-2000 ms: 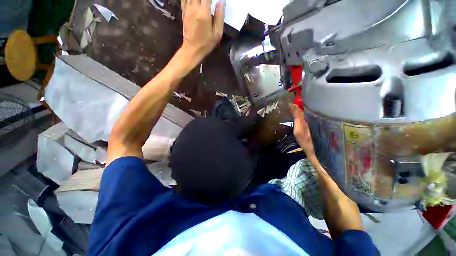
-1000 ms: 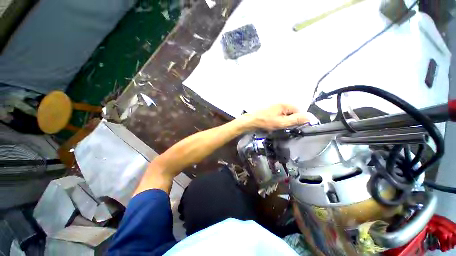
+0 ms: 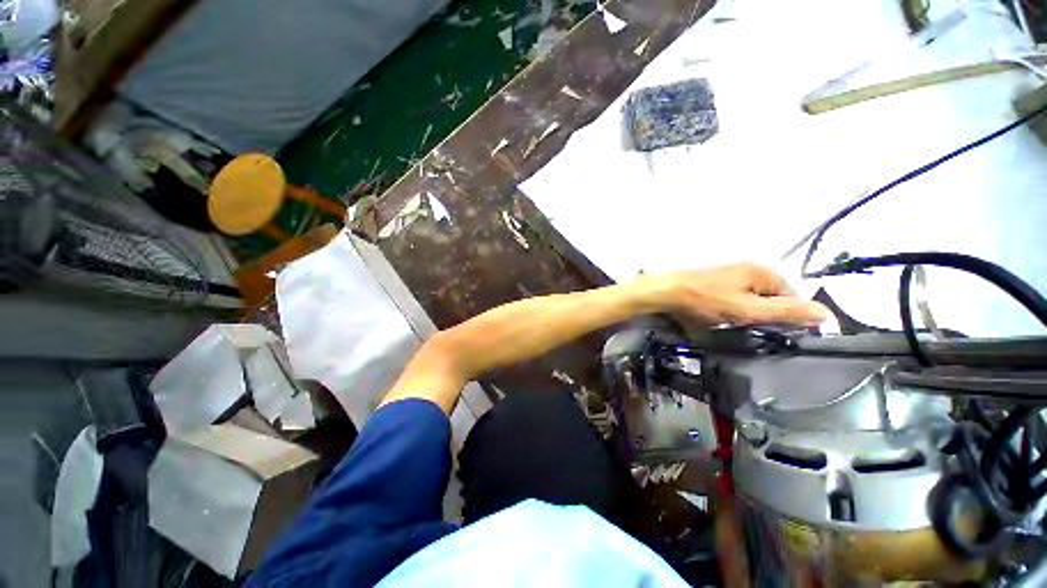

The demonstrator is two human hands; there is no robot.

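The straight-knife cutting machine stands at the right, its silver motor nearest me and a shiny metal base plate at its left side. The lay with a white top sheet lies beyond it. My left hand is at the near edge of the lay, just behind the machine, palm down with fingers pointing right. Its fingertips are beside the machine's dark bar, and whether they pinch anything is unclear. A strip of red shows beside the motor. My right hand is not visible.
A speckled dark block and a yellowish strip lie on the white sheet. A black cable loops over the machine. Cut bundles are piled at the left. Scraps lie on the brown table. A wooden stool stands on the green floor.
The view has swung, bringing the lay into sight. My left hand has gone from raised and spread to lying at the lay's edge by the machine. My right hand has left view.
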